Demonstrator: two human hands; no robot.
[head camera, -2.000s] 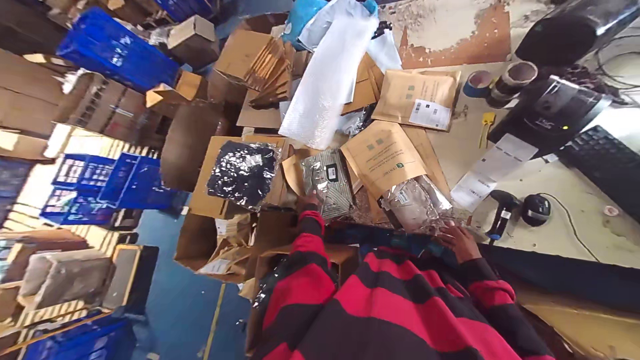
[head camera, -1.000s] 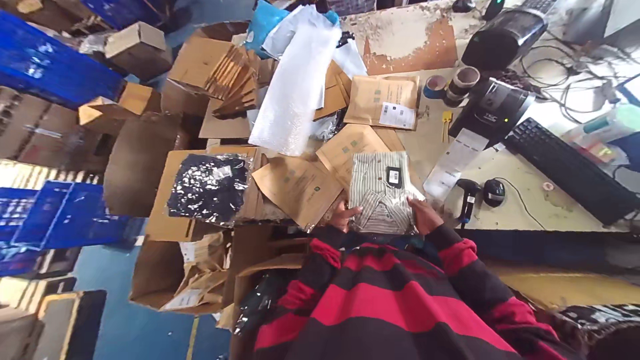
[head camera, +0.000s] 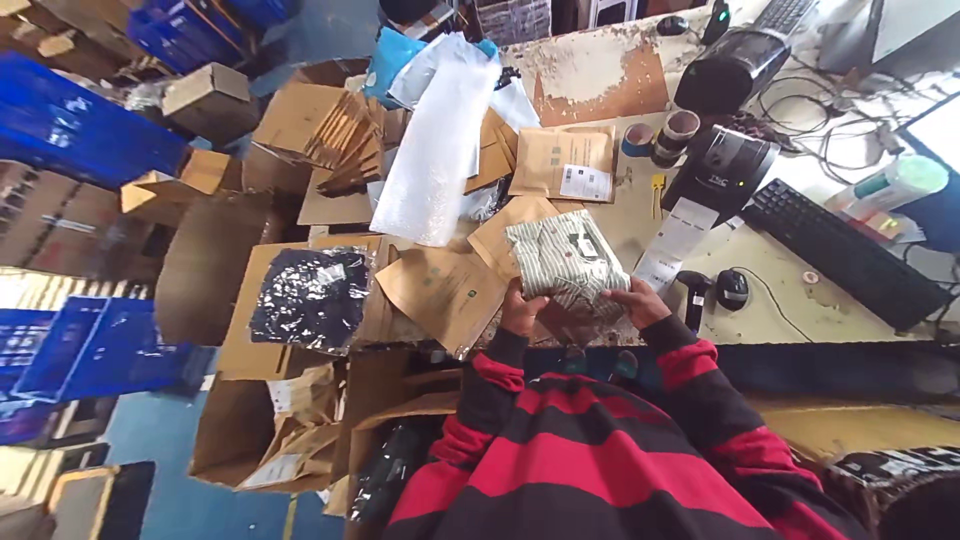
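Note:
A folded striped garment in a clear plastic bag (head camera: 562, 259) is held over the table's front edge. My left hand (head camera: 521, 309) grips its lower left corner, and my right hand (head camera: 641, 301) its lower right. Just left of it lies a brown paper mailer (head camera: 446, 296), with another paper mailer (head camera: 510, 232) partly under the garment. Behind them is a paper mailer with a white label (head camera: 564, 163). A dark garment in clear plastic (head camera: 311, 298) rests on a cardboard box at the left.
Right of my hands are a label printer (head camera: 724, 169) with a printed strip, a handheld scanner (head camera: 694, 300), a computer mouse (head camera: 731, 289) and a keyboard (head camera: 844, 255). Tape rolls (head camera: 675, 135) stand behind. Bubble wrap (head camera: 442, 142) lies at the back left; an open carton (head camera: 232, 431) holds paper mailers below.
Two seconds ago the striped garment lay left of two mailers, near my left hand; now both hands hold it. Since one second ago its far edge has tilted and its plastic has creased.

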